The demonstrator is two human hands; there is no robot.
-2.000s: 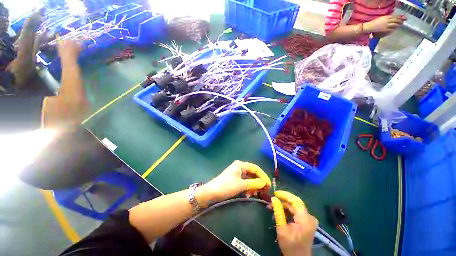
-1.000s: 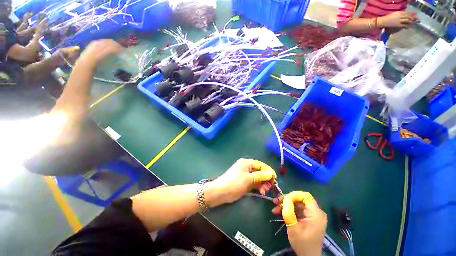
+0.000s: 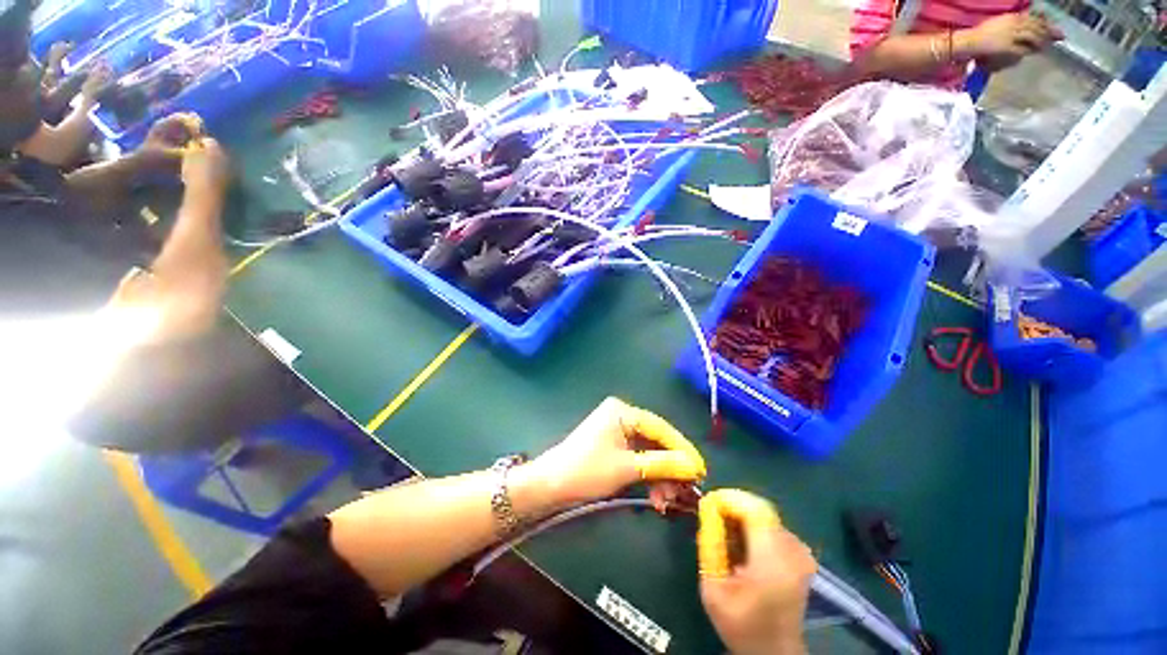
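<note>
My left hand (image 3: pixel 640 463), with yellow finger cots, pinches a small dark-red connector housing (image 3: pixel 674 495) at the end of a grey-white cable (image 3: pixel 563 514). My right hand (image 3: pixel 753 563), also in yellow cots, is just right of it, thumb and finger pinched together at the thin wire ends; what lies between its fingertips is too small to tell. A grey cable bundle (image 3: pixel 860 610) runs out to the right of my right hand. A black connector (image 3: pixel 875 534) with thin coloured wires lies on the green mat, right of my right hand.
A blue bin (image 3: pixel 819 429) of red housings stands beyond my hands. Left of it, a blue tray (image 3: pixel 518 335) is heaped with black plugs and white cables. Red-handled scissors (image 3: pixel 962 358), a small side bin (image 3: pixel 1069 352) and a clear bag (image 3: pixel 883 147) lie right. Co-workers' arms (image 3: pixel 192 243) are at left and far right.
My hands stay close together, with the fingertips slightly shifted at the wire ends. The co-worker's arm at left has drawn back toward the other hands. The camera view has shifted a little.
</note>
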